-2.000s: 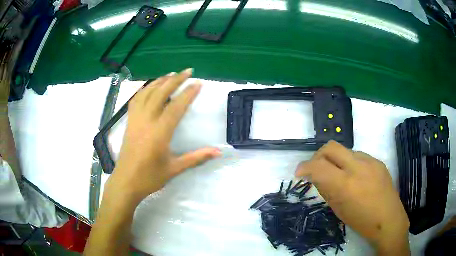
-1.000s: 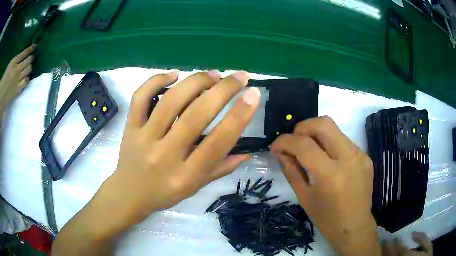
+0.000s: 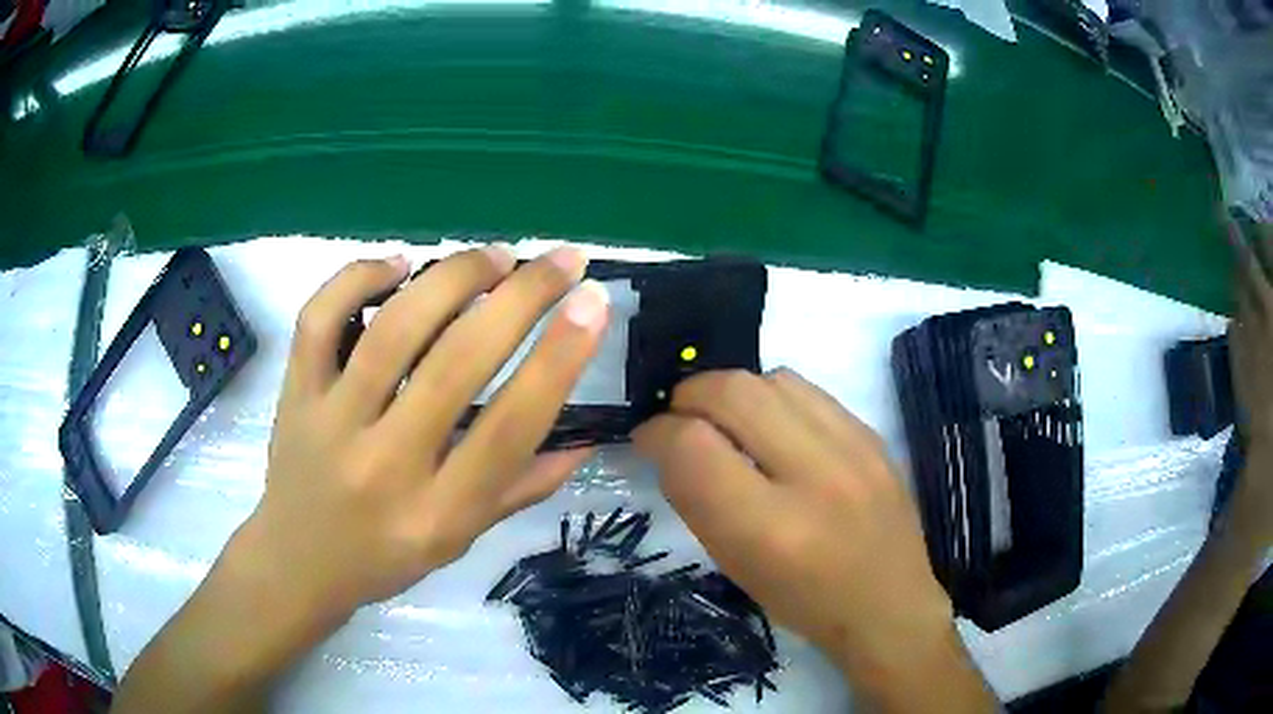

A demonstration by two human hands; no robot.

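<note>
A black phone middle frame (image 3: 695,310) lies lengthwise on the white mat, its solid camera end with yellow dots to the right. My left hand (image 3: 405,405) spreads its fingers over the left part and window of the frame and holds it. My right hand (image 3: 782,488) has its fingertips pinched at the frame's near edge, by the camera end; any side key between them is hidden. A loose pile of black side keys (image 3: 642,628) lies on the mat just below the frame, between my hands.
A single frame (image 3: 98,446) lies tilted on the mat at left, beside a greyish tape strip (image 3: 87,349). A stack of frames (image 3: 991,474) stands at right. Frames (image 3: 834,133) lie on the green belt (image 3: 559,154). Another person's arm (image 3: 1208,600) is at the far right.
The view has shifted, so the bench things sit further left. My left hand came down onto the frame, and my right hand moved from above the pile to the frame's near edge.
</note>
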